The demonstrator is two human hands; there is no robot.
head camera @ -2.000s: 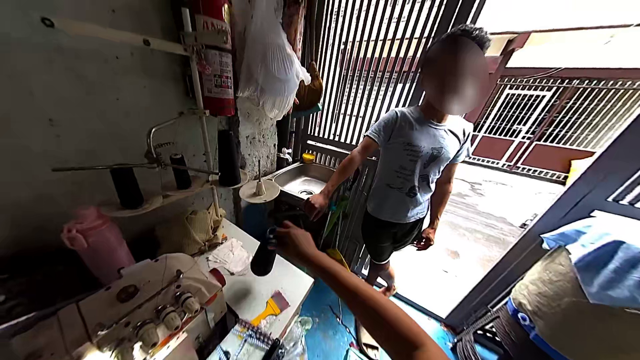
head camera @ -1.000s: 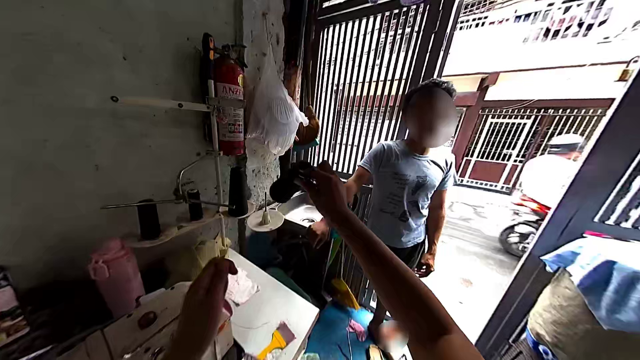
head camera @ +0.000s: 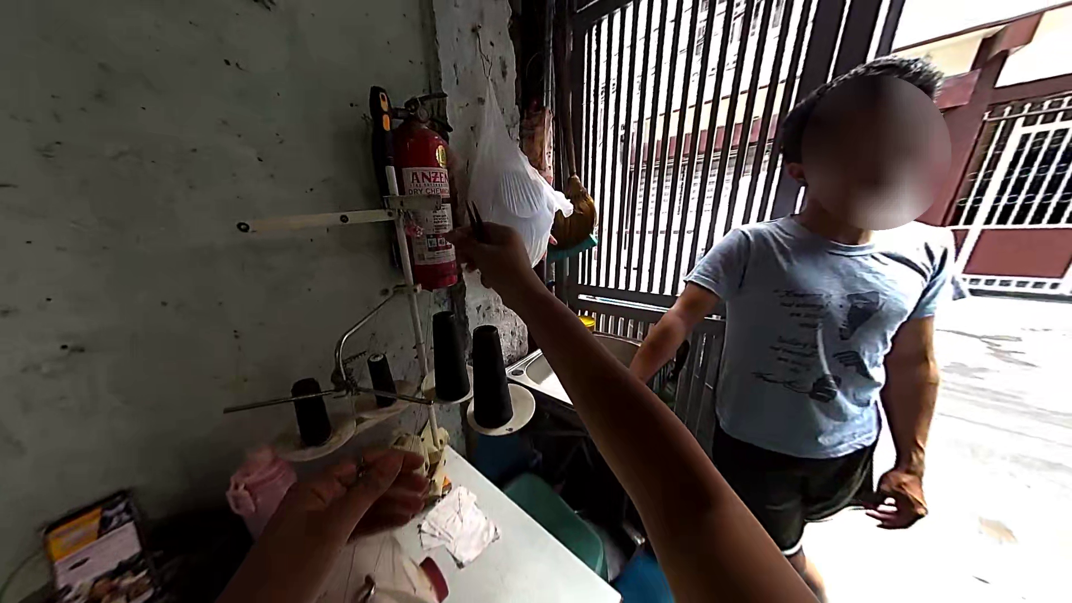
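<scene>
My right hand (head camera: 494,251) is raised near a red fire extinguisher (head camera: 425,201), holding a thin dark pointed tool, likely tweezers (head camera: 476,219). My left hand (head camera: 360,494) is low at the left, above a sewing machine (head camera: 381,569), its fingertips together; whether it pinches a thread I cannot tell. Between the hands stands a thread stand (head camera: 412,293) with black thread cones. One cone (head camera: 490,377) stands upright on the white disc at the right, beside another cone (head camera: 450,356). Two smaller ones (head camera: 311,412) (head camera: 381,378) are further left.
A person (head camera: 821,335) in a light blue shirt stands at the right by a barred metal gate (head camera: 670,151). A white plastic bag (head camera: 511,184) hangs on the wall. A crumpled cloth (head camera: 459,526) lies on the white table (head camera: 519,561). A sink (head camera: 544,373) stands behind.
The black cone that my right hand held now stands on the right disc. My right hand has risen toward the extinguisher with a thin tool. The view has turned and moved closer to the stand.
</scene>
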